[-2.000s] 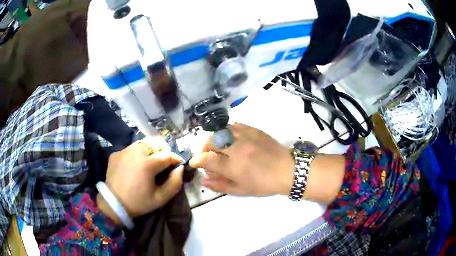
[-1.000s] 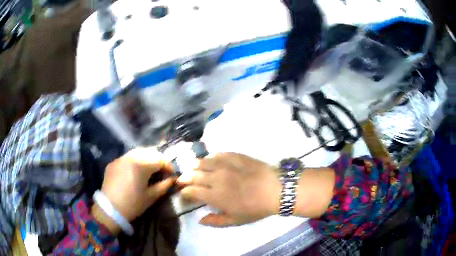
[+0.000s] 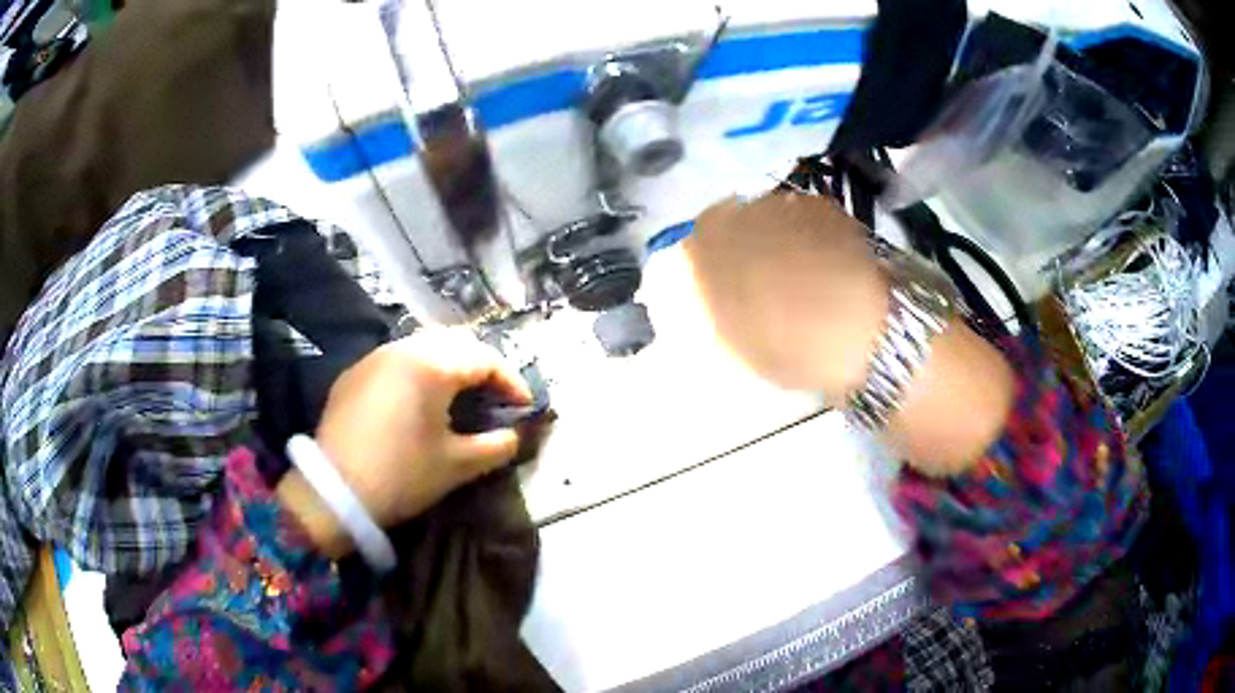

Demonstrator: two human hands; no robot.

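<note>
My left hand (image 3: 406, 433) pinches the edge of the brown fabric (image 3: 467, 582) just in front of the presser foot (image 3: 504, 322). The brown fabric hangs down toward the table's front edge. The dark band (image 3: 318, 305) lies left of the needle area, beside the bunched plaid fabric (image 3: 129, 366). My right hand (image 3: 799, 291) is blurred, off the cloth, at the near end of the fabric shears (image 3: 982, 278). Its fingers are bent out of view, so what it holds cannot be told. The white lockstitch machine (image 3: 759, 81) stands over the work.
A black strap (image 3: 901, 75) crosses the machine arm. A clear plastic bag (image 3: 1002, 129) hangs beside it. Tangled white cord (image 3: 1138, 305) lies in a box at the right. More brown fabric (image 3: 136, 108) is heaped behind at the left. A ruler (image 3: 799, 636) marks the front edge.
My right hand has left the cloth near the needle and moved right and back to the shears. My left hand still pinches the cloth in front of the presser foot.
</note>
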